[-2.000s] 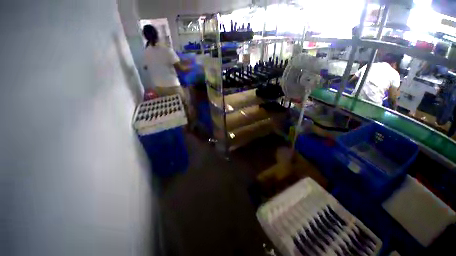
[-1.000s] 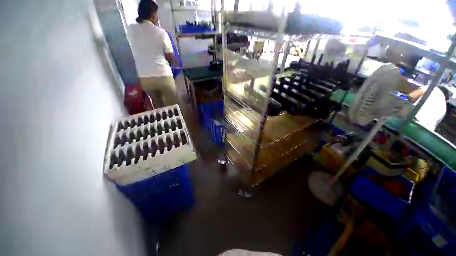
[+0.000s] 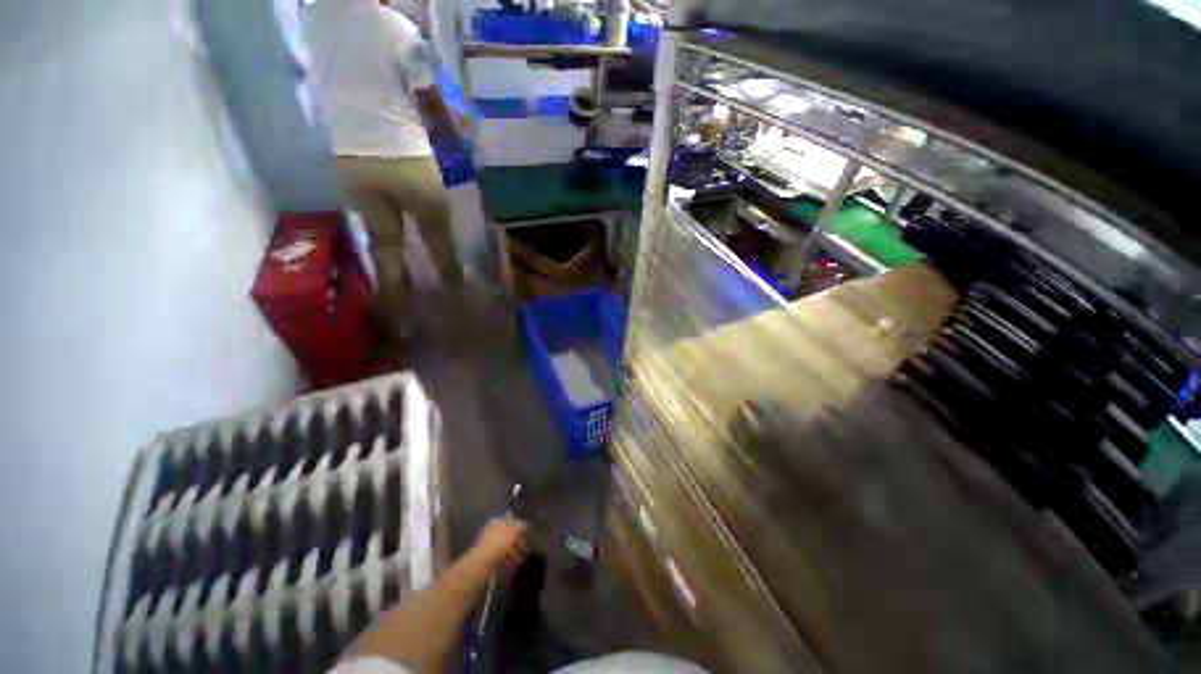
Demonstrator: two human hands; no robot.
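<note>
My left hand (image 3: 502,540) is low in the middle, small and blurred, at the end of my bare forearm. It is closed around a thin strand or stick (image 3: 483,619), whose short shiny tip shows above the fingers and whose line runs down below them; I cannot tell exactly what it is. My right hand is not in view. The white slotted tray (image 3: 422,487), with dark parts in rows, lies at the lower left, apart from my hand.
A metal rack (image 3: 652,198) with black parts stands close on the right. A blue crate (image 3: 560,362) sits on the floor ahead. A red box (image 3: 310,296) stands by the left wall. A person (image 3: 382,119) in white stands ahead, beside the aisle.
The view has moved forward along the aisle. The rack, slotted tray and person are nearer, and the fan has left view. My left hand with the thin item has come into view.
</note>
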